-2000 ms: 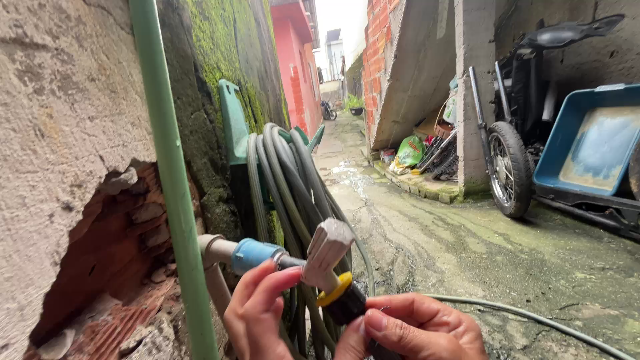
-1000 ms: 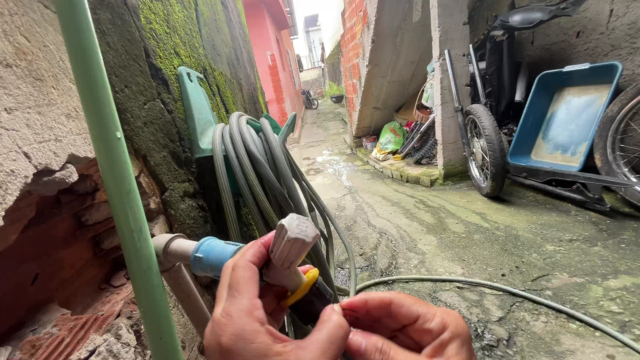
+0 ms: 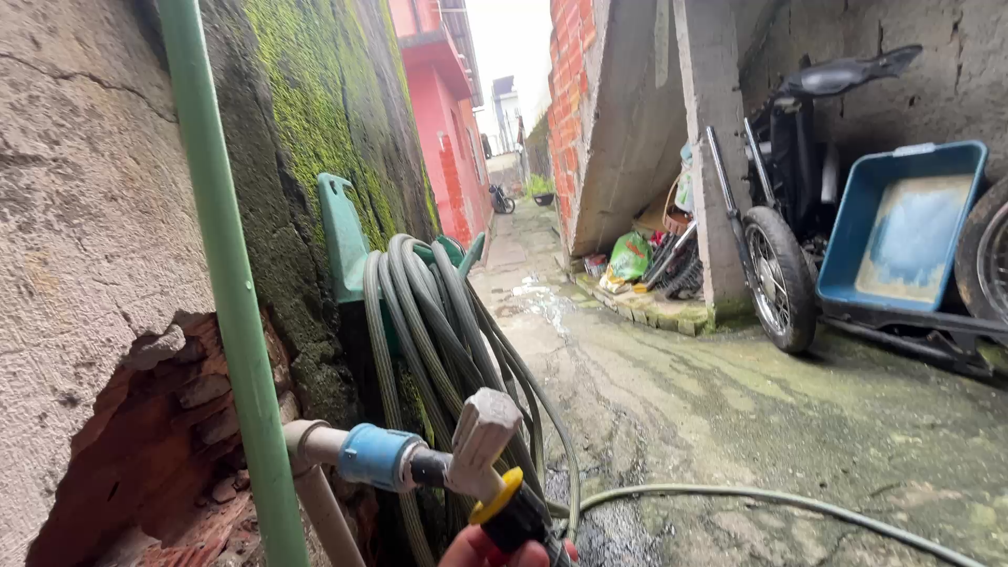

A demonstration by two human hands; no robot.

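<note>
One hand shows at the bottom edge, its fingertips around the black hose connector [image 3: 516,516] below the tap's yellow ring [image 3: 498,496]. It seems to be my left hand [image 3: 492,550]; most of it is cut off by the frame. My right hand is out of view. The whitish plastic tap [image 3: 482,445] joins a blue pipe fitting [image 3: 380,457] and a beige pipe [image 3: 315,445]. Close behind hangs a coiled grey-green garden hose [image 3: 425,315] on a green wall holder [image 3: 345,236].
A green vertical pipe [image 3: 232,299] stands before a broken wall with exposed brick [image 3: 181,441]. A hose length [image 3: 756,492] crosses the wet concrete ground. At right are a motorcycle wheel [image 3: 776,279], a blue tub [image 3: 906,228] and a concrete pillar [image 3: 713,157]. Bags [image 3: 628,260] lie beneath a slanted slab.
Both hands were at the tap and connector earlier. Now one has left the view, and the other has moved down, so the tap and blue fitting show uncovered.
</note>
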